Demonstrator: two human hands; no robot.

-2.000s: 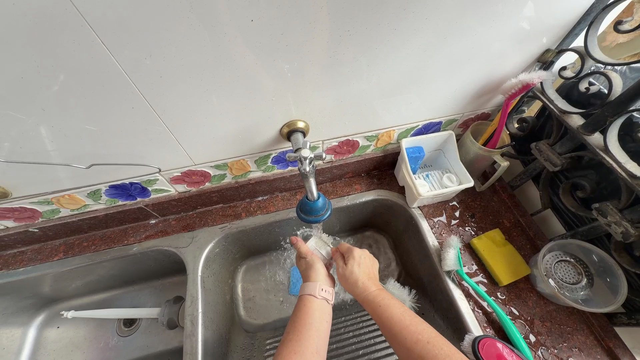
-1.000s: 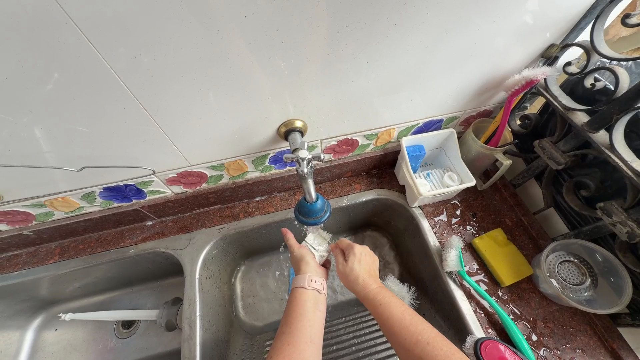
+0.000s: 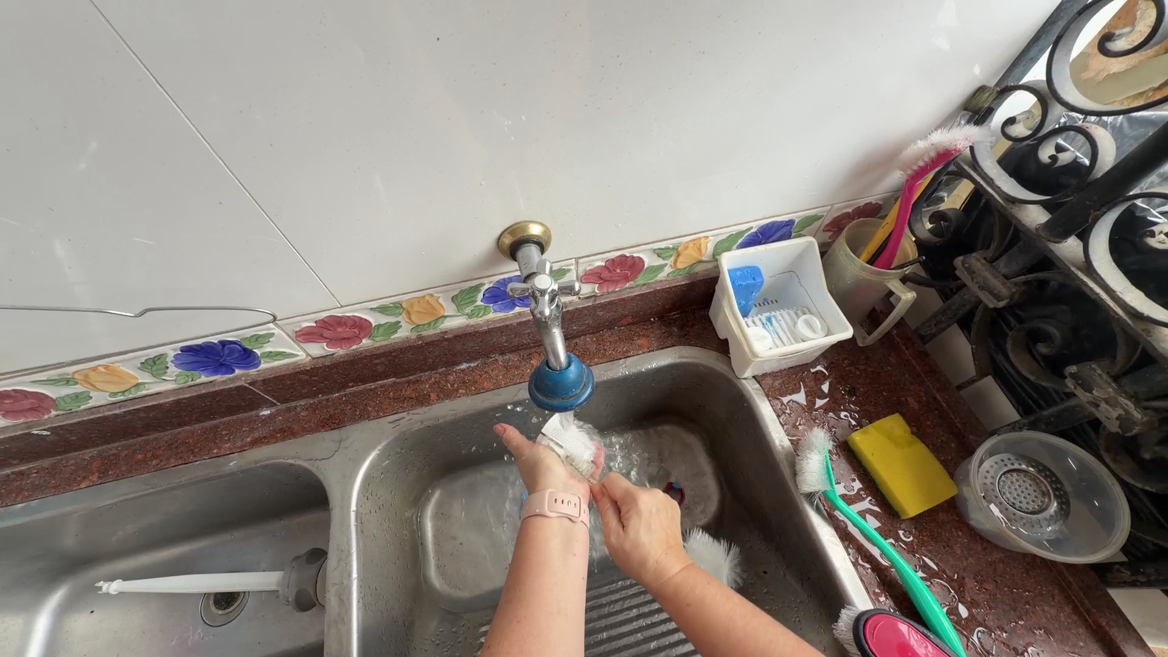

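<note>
Water runs from the chrome faucet (image 3: 548, 315) with a blue nozzle (image 3: 561, 383) onto a small brush with white bristles (image 3: 573, 444). My left hand (image 3: 547, 465), with a pink wristband (image 3: 555, 505), is under the brush head, palm up; what it holds is partly hidden by the bristles. My right hand (image 3: 641, 529) is closed just to the right and lower, apparently on the brush's handle, which its fingers hide. Both hands are over the right basin of the steel sink (image 3: 360, 511). Another white-bristled brush (image 3: 714, 557) lies in the basin beyond my right wrist.
On the right counter are a white plastic basket (image 3: 776, 360), a mug (image 3: 858, 274) with brushes, a yellow sponge (image 3: 902, 465), a green-handled brush (image 3: 890, 552), a pink brush (image 3: 899, 636) and a clear bowl (image 3: 1086, 511) with a strainer. A white stick-like tool (image 3: 196, 582) lies in the left basin.
White bristles now show over my left palm under the water, where a pale object showed between my hands before. My hands remain below the faucet.
</note>
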